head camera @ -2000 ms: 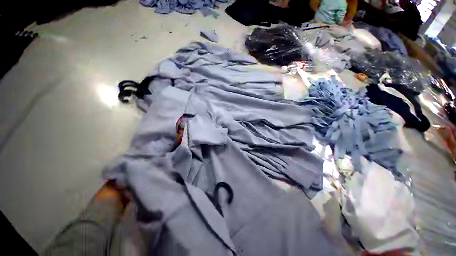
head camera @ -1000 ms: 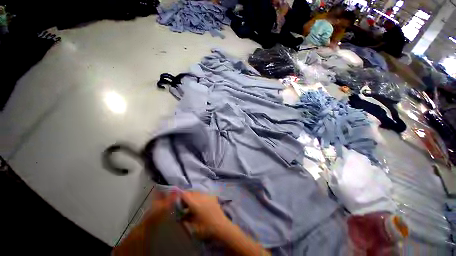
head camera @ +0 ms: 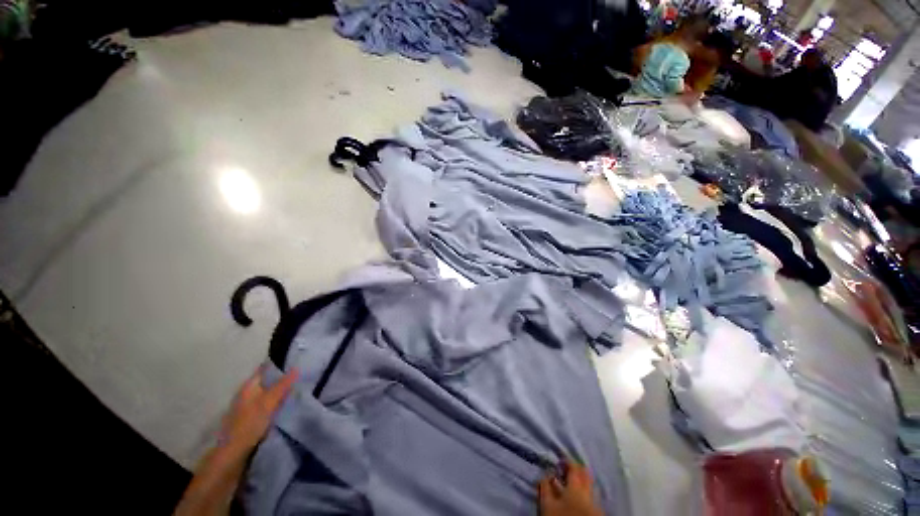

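Note:
A blue-grey shirt (head camera: 444, 373) lies on the glossy white table in front of me, on a black hanger (head camera: 260, 300) whose hook sticks out at its upper left. My left hand (head camera: 252, 408) is at the lower left with its fingers on the shirt's collar side, just below the hanger. My right hand (head camera: 568, 491) is at the bottom edge, partly cut off, its fingers closed on the shirt cloth. The lower part of the shirt is out of the frame. I cannot see any tool in either hand.
Finished shirts (head camera: 484, 197) with black hooks lie beyond. Blue-grey strips (head camera: 696, 252), a white pile (head camera: 741, 388) and a pink-red jar (head camera: 744, 482) are at right. Clear bags (head camera: 777, 181), dark heaps and a loose shirt pile (head camera: 414, 28) lie farther off, near a person (head camera: 664, 71).
The hanger and shirt now lie flatter. My hands were close together at the shirt's near edge and are now apart, the right one farther right on the cloth.

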